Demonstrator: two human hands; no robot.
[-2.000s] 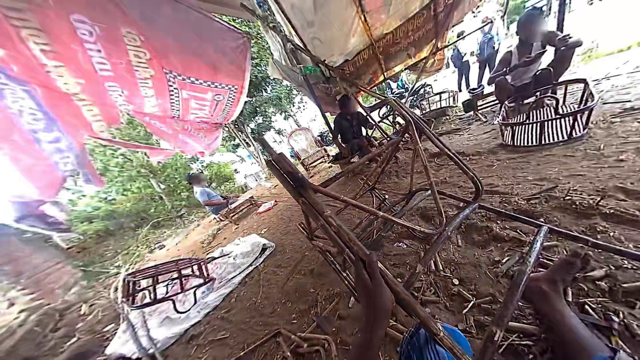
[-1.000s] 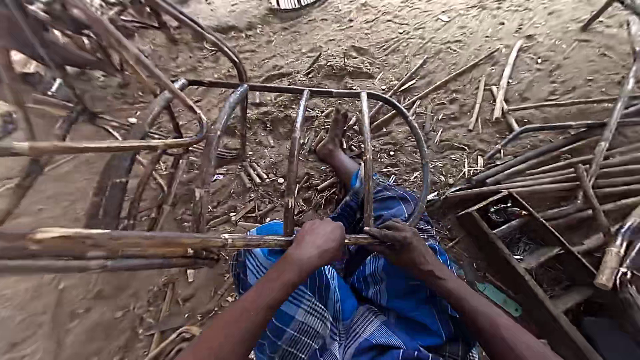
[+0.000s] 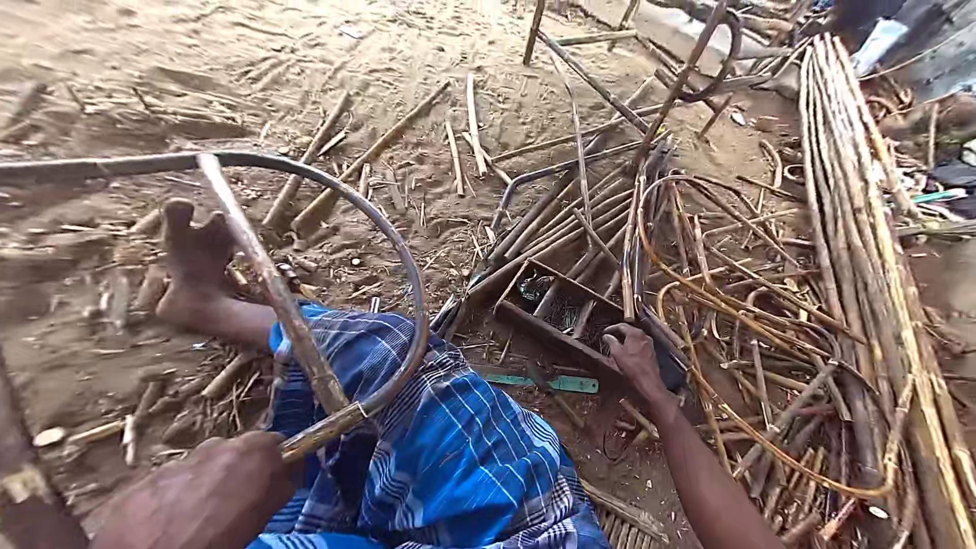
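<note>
At the lower left, my left hand (image 3: 206, 492) is closed around the end of a curved cane frame (image 3: 415, 305), whose bend arches over my blue checked cloth (image 3: 465, 450). A straight cane crosspiece (image 3: 274, 282) runs between the frame's upper rail and the part near my hand. My right hand (image 3: 637, 354) reaches to the right edge of a wooden compartment box (image 3: 557, 335), with fingers bent beside the lower end of upright canes (image 3: 631, 252); whether it grips anything cannot be told. Small dark bits, perhaps nails, lie in the box.
A long bundle of canes (image 3: 854, 229) lies at the right, beside tangled thin cane strips (image 3: 747, 320). A green hacksaw-like blade (image 3: 541, 381) lies below the box. Cut cane pieces (image 3: 374, 160) are scattered over the sandy ground. My bare foot (image 3: 198, 259) is at the left.
My right hand has left the cane frame and moved right to the box. The left hand still holds the frame. The view has swung toward the right.
</note>
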